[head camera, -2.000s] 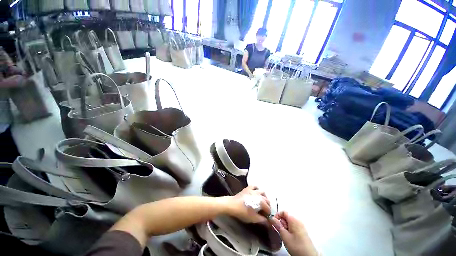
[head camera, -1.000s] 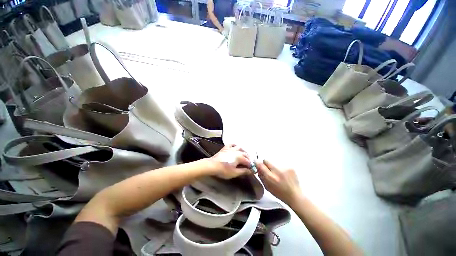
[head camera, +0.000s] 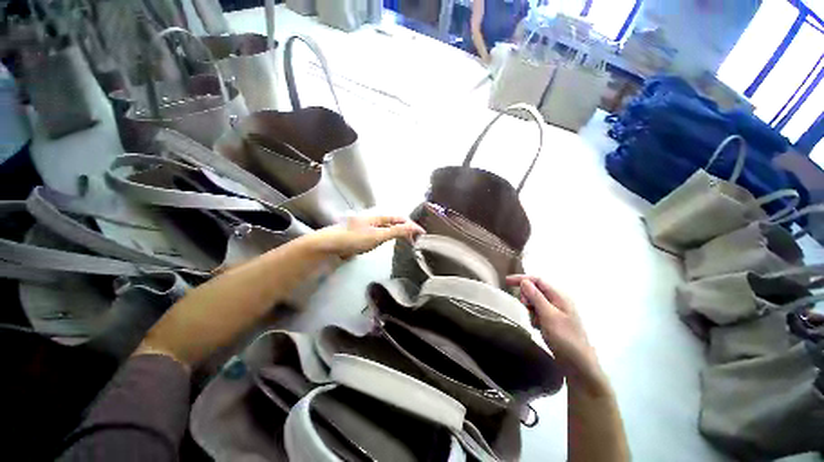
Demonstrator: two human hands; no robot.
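A grey-beige tote bag (head camera: 481, 200) stands in front of me, its mouth open and brown inside. Its far handle stands up and its near handle lies folded toward me. A zip line crosses its inside. My left hand (head camera: 366, 236) has its fingertips at the left side edge of the mouth. My right hand (head camera: 553, 316) pinches the right side edge between thumb and fingers. Any small fitting under the fingertips is too small to tell. More open tote bags (head camera: 434, 338) are packed close on the near side, with handles folded over and a small metal ring at one side edge.
Many tote bags (head camera: 348, 171) stand and lie at the left. A row of tote bags (head camera: 754, 325) stands along the right edge. Dark blue bundles (head camera: 687, 135) are heaped at the back right. A person (head camera: 492, 27), partly cut off, is at the far side beside two bags.
My hands, earlier together at one bag's right side, are now apart at the two side edges of a bag. That bag's mouth is opened wider and its far handle stands up. The view has shifted.
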